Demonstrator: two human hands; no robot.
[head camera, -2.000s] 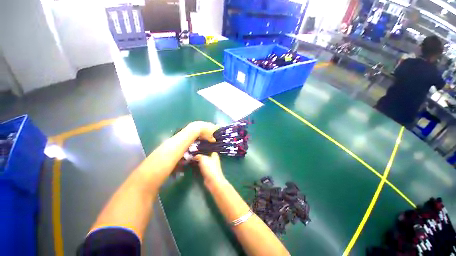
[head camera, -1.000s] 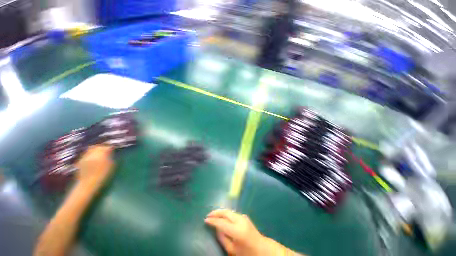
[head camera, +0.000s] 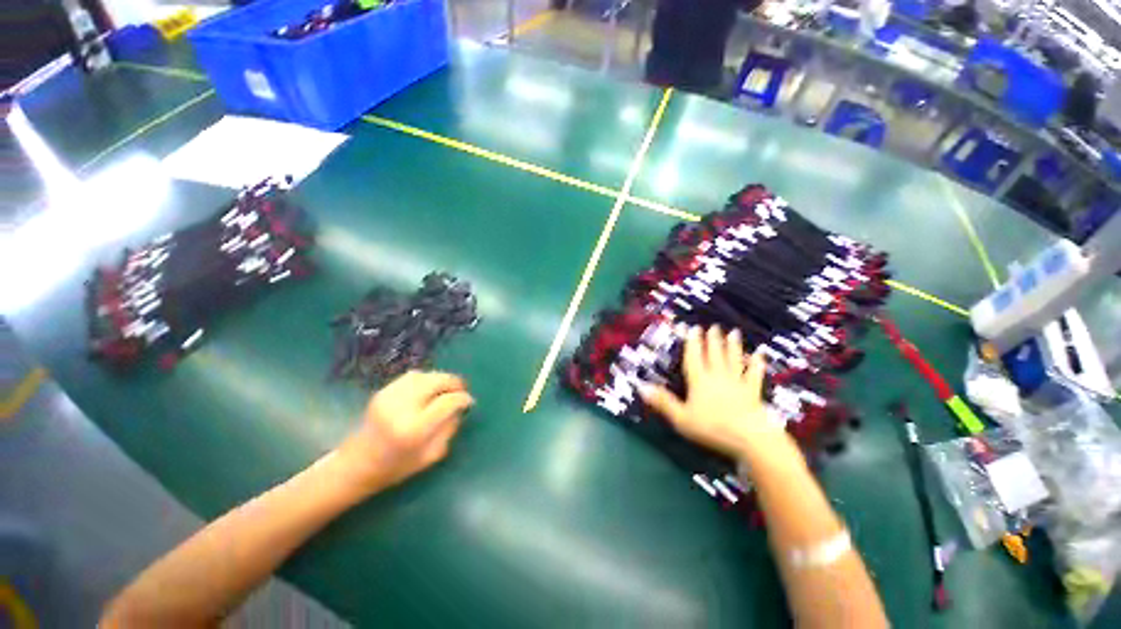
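Note:
A large pile of wire harnesses (head camera: 768, 283), black cables with white bands and red-and-black ends, lies right of centre. My right hand (head camera: 715, 391) rests on its near part with fingers spread, holding nothing that I can see. My left hand (head camera: 418, 424) is over the table just below the heap of small black plastic parts (head camera: 400, 326); its fingers are curled, and whether it holds something is hidden. A smaller bundle of harnesses (head camera: 197, 277) lies at the left, apart from both hands.
A blue bin (head camera: 332, 68) and white paper (head camera: 252, 152) are at the upper left. At the right edge are a white box (head camera: 1030, 290), a red and green tool (head camera: 931, 375), a single harness (head camera: 924, 504) and clear plastic bags (head camera: 1069, 467). A person (head camera: 688, 43) stands beyond the table.
My left hand has left the smaller bundle and moved right, near the black parts. My right hand has moved onto the large pile. The view has turned right since the earliest frame.

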